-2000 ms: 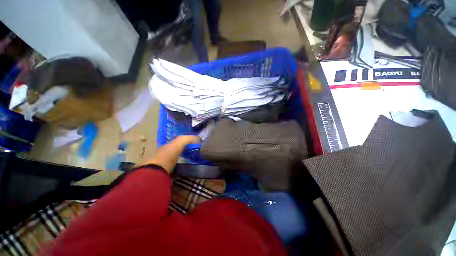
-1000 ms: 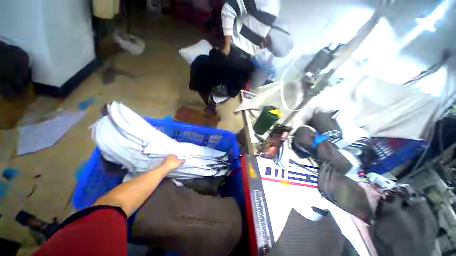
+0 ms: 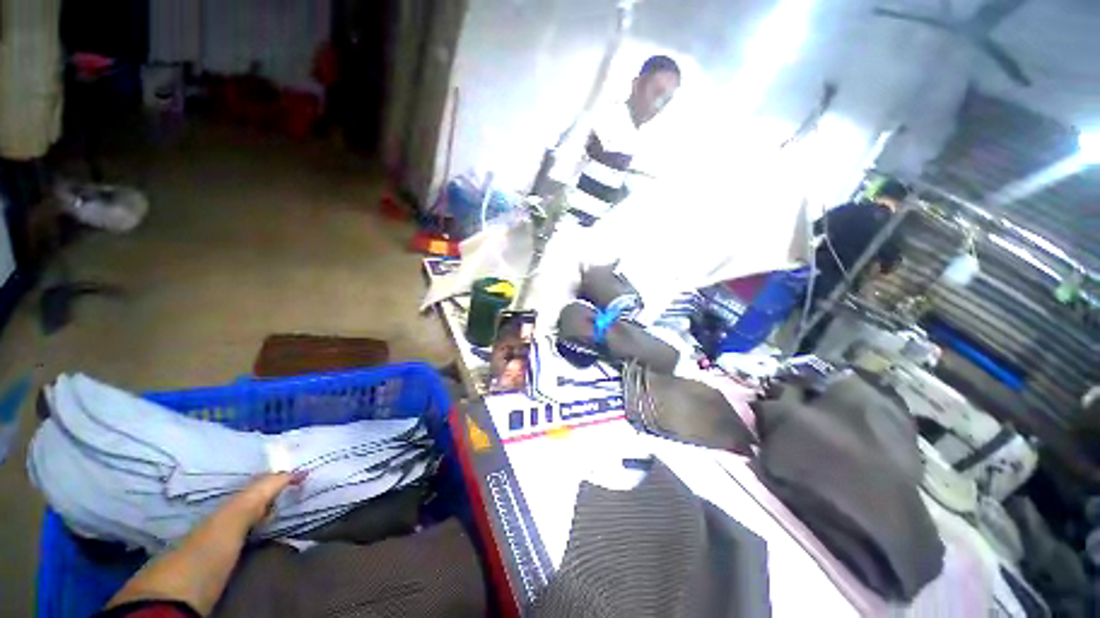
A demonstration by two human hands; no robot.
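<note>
A thick folded pale blue-white bundle of cut pieces (image 3: 157, 465), tied round its middle, lies in the blue slatted basket (image 3: 350, 392). My left hand (image 3: 247, 507) is bare and reaches over the near side of the bundle, its fingertips at the tie; whether it grips is unclear. Brown-grey cloth (image 3: 374, 577) lies in the basket beside the bundle, nearer me. My right hand is not in view. A dark brown-grey garment panel (image 3: 651, 543) lies on the white table (image 3: 543, 477) to the right of the basket.
Brown bundles (image 3: 682, 404) and a dark cloth pile (image 3: 850, 471) lie further right on the table. A phone (image 3: 513, 350) and a green cylinder (image 3: 487, 310) stand at its far left corner. One person stands behind; another bends at the far right. A brown mat (image 3: 320, 354) lies beyond the basket.
The view has swung up and to the right, so the basket sits lower left. My left hand has gone from the basket's near edge to the white bundle and is still there.
</note>
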